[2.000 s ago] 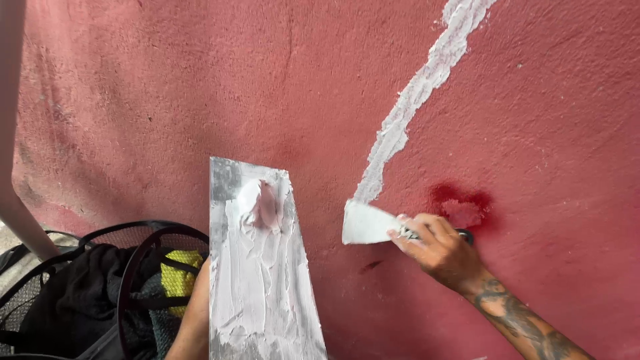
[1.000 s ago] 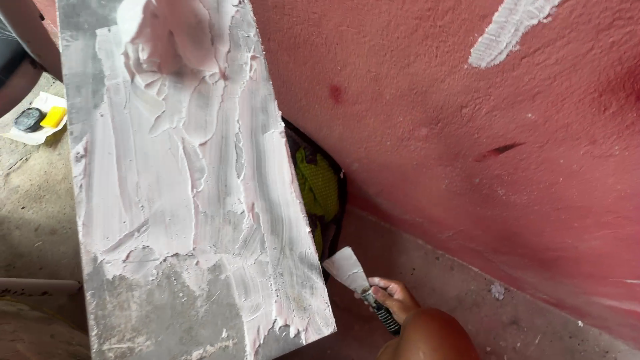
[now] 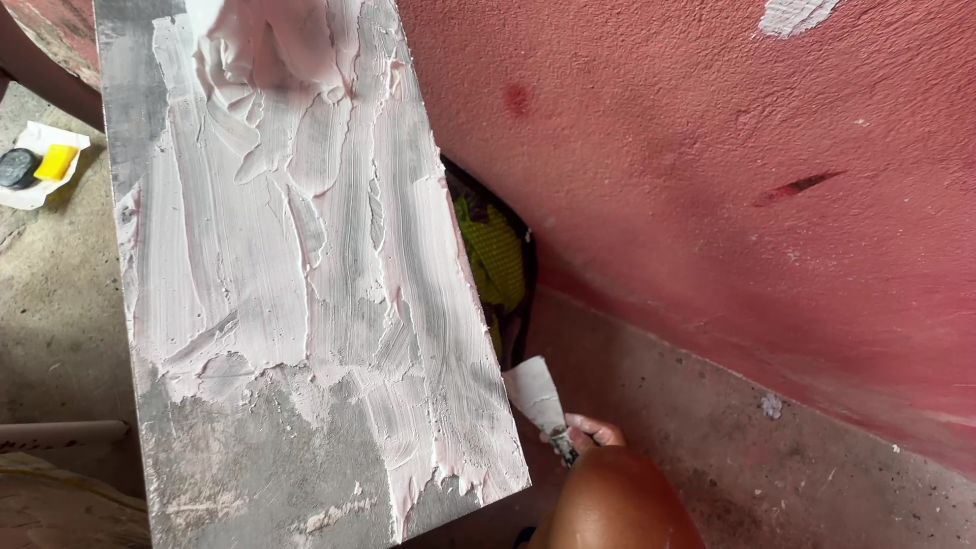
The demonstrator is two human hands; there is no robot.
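Observation:
A flat metal board [image 3: 252,457] fills the left half of the view, its face smeared with pale pink-white filler paste [image 3: 244,229] and a thicker mound near the top. My right hand [image 3: 598,431], partly behind my knee, grips a putty knife [image 3: 540,393] by its dark handle. The coated blade points up and left, close beside the board's lower right edge; whether they touch cannot be told. My left hand is out of sight. A strip of white filler [image 3: 797,15] shows on the red wall [image 3: 686,152] at the top right.
Behind the board, a dark-rimmed mesh basket [image 3: 532,282] holds a yellow-green cloth [image 3: 496,259]. My bent knee [image 3: 621,503] is at the bottom. On the concrete floor [image 3: 53,320] lie a yellow block [image 3: 56,162] and a round dark object [image 3: 18,168] on white paper. A pale pipe [image 3: 65,433] lies lower left.
The putty knife in my right hand has left the filler strip on the wall and is now low beside the board. The view has swung down, with the board much closer.

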